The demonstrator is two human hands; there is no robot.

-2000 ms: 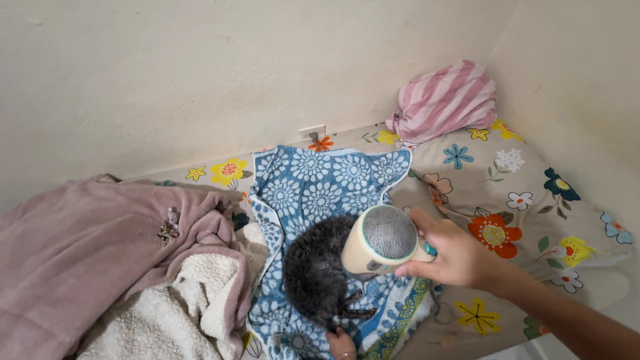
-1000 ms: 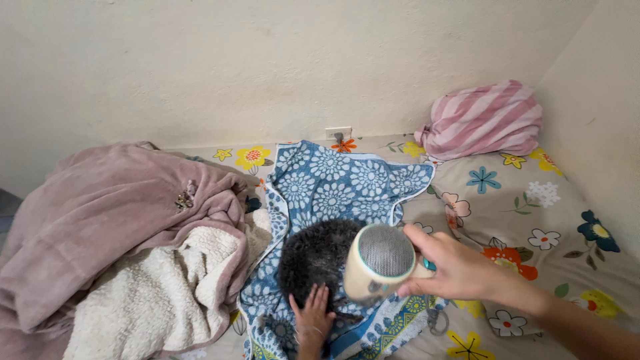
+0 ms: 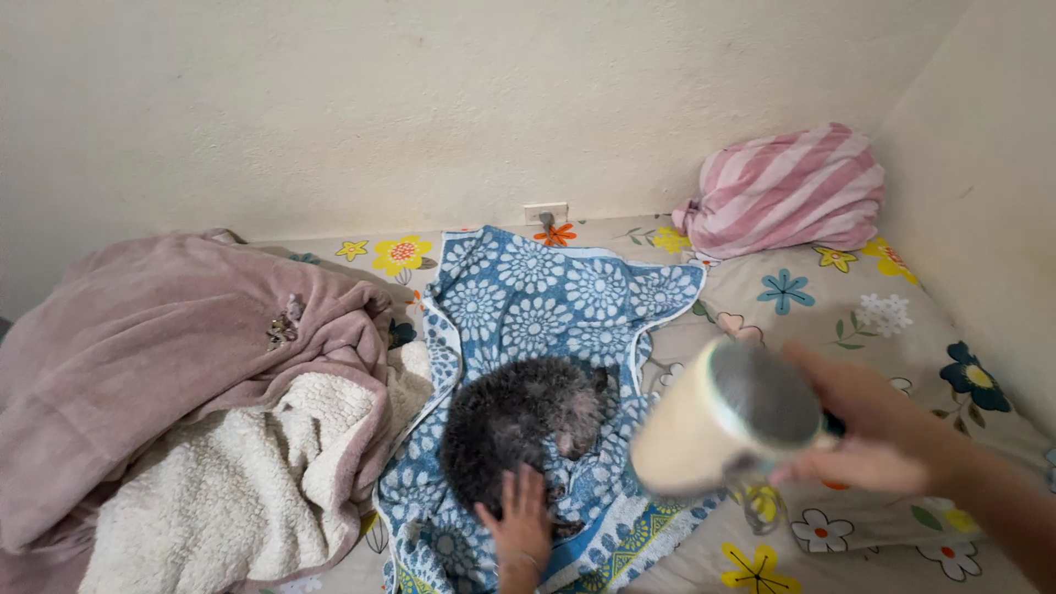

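A small curly-haired dark grey dog (image 3: pixel 503 421) lies curled on a blue towel with white flower print (image 3: pixel 536 305). My left hand (image 3: pixel 520 516) rests with spread fingers on the dog's lower side, near its legs. To the right of the dog, my right hand (image 3: pixel 866 429) grips a cream hair dryer (image 3: pixel 676 421) by its handle, which is mostly hidden. The dryer's round grey mesh end faces up toward me, and its body slants down to the left, toward the dog. Hand and dryer are blurred.
A mauve blanket with white fleece lining (image 3: pixel 231 478) is heaped at left. A pink striped bundle (image 3: pixel 792 190) sits by the wall at back right. A wall outlet (image 3: pixel 546 214) holds a plug. The flower-print sheet (image 3: pixel 742 297) lies under everything.
My left hand, low at the dog's legs two seconds ago, now lies on its side. The dryer has moved right, off the dog, uncovering its head.
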